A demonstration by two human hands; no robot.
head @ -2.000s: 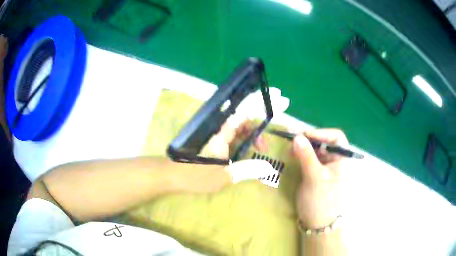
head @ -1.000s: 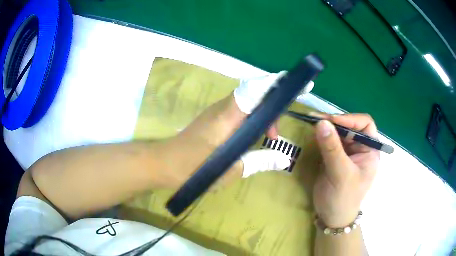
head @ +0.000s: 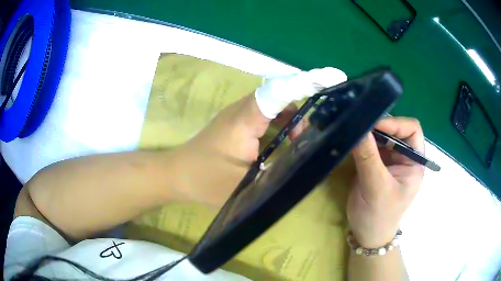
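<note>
A black phone middle frame (head: 299,178) is held tilted, close to the camera, its thick edge facing me. My left hand (head: 225,142), with white finger cots, holds it from behind and the left; the lower fingers are hidden by the frame. My right hand (head: 384,170) holds dark tweezers (head: 406,151) at the right; their tip is hidden behind the frame's upper end. The yellow paper sheet (head: 192,93) lies beneath both hands. The small black pieces cannot be seen behind the frame.
A large blue reel (head: 46,71) stands at the far left, with a thin dark item across it. The green conveyor belt (head: 307,33) curves behind, bearing two black frames, one at the top right (head: 396,30) and one at the right (head: 462,110). White surface (head: 104,99) surrounds the paper.
The held frame has turned from edge-on, showing its opening, and sits nearer and further right. It now covers the black strips. The frames on the belt have shifted up in view.
</note>
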